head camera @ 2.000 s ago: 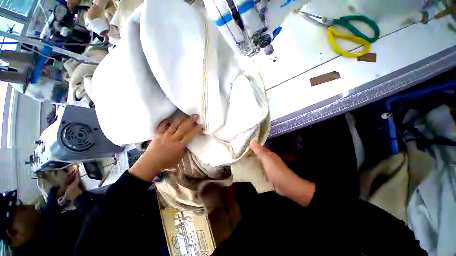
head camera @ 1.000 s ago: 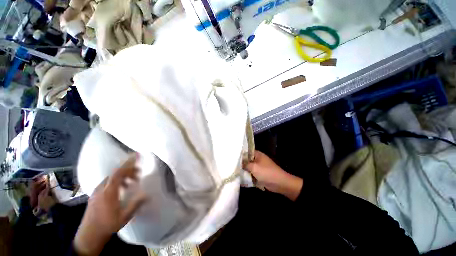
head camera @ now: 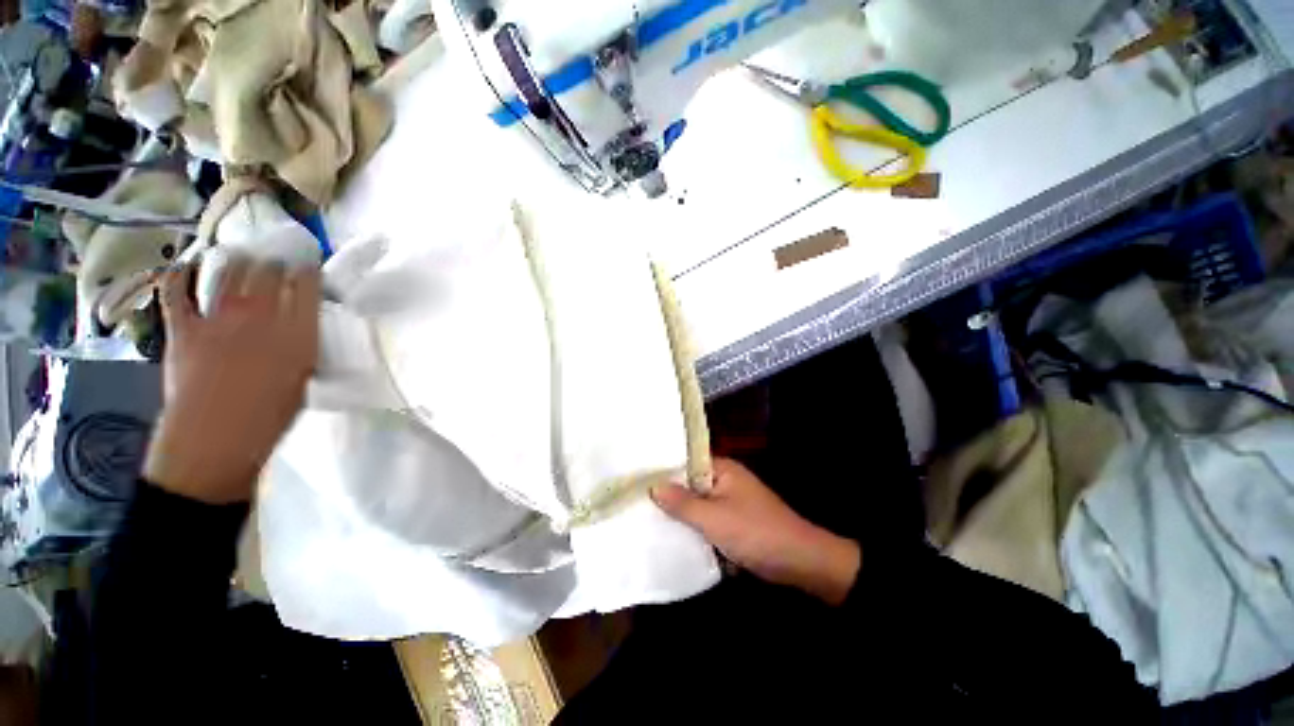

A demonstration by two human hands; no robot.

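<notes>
The garment piece lies white inside up, spread from the table edge over the lap, with tan seam ridges across it. My right hand pinches its right edge where a seam meets the tan edge, thumb on top. My left hand is blurred at the garment's upper left; white cloth shows beside and beyond its fingers, and I cannot tell if it grips it. The scissors, with yellow and green handles, lie on the white table beside the sewing machine.
Two brown tabs lie near the tape-marked table edge. A blue crate with cloth stands below right. A tan garment pile is at upper left, a grey vented box at left. A printed yellowish panel shows below.
The garment has been turned and spread flatter over the lap. My left hand has moved up and left. My right hand still holds the right edge. The view has shifted, so the scissors appear further left.
</notes>
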